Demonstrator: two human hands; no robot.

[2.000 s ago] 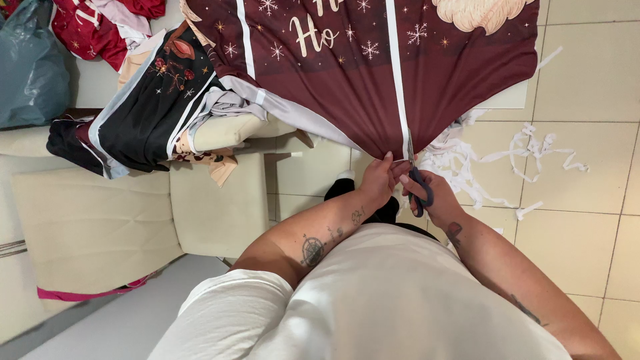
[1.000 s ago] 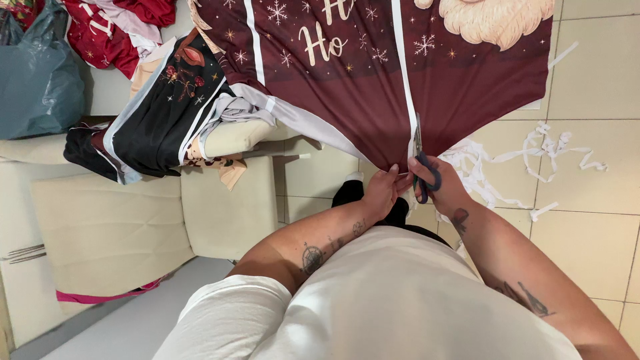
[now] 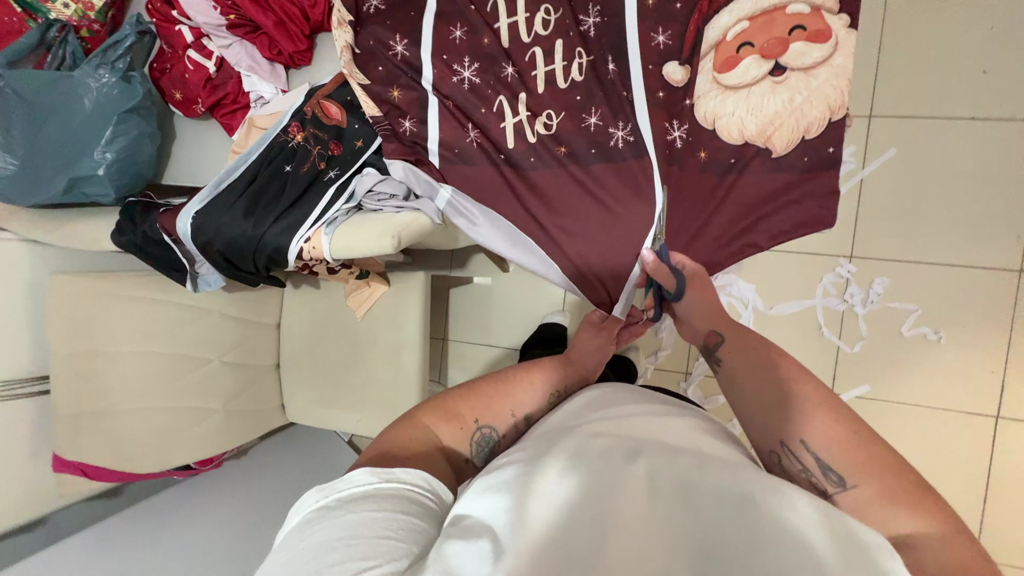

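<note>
A maroon printed fabric (image 3: 528, 192) with snowflakes, lettering and a Santa face spreads out in front of me. A white strip (image 3: 646, 136) runs down it to my hands. My left hand (image 3: 602, 340) pinches the lower end of the fabric where the strip narrows. Dark-handled scissors (image 3: 666, 280) are in my right hand (image 3: 688, 292), their blades pointing away from me along the strip, part of them over the maroon cloth. The fingertips of both hands are close together, and how far the blades are parted is hard to tell.
Cream padded chairs (image 3: 352, 360) stand at the left, with black printed fabric (image 3: 256, 200) draped over one. Behind them are a grey-blue plastic bag (image 3: 76, 128) and red fabrics (image 3: 200, 72). Curled white offcuts (image 3: 856, 304) lie on the tiled floor (image 3: 920, 320) at the right.
The scissors and my right hand have moved up along the white strip, away from my left hand. More of the fabric's lettering and Santa face shows now.
</note>
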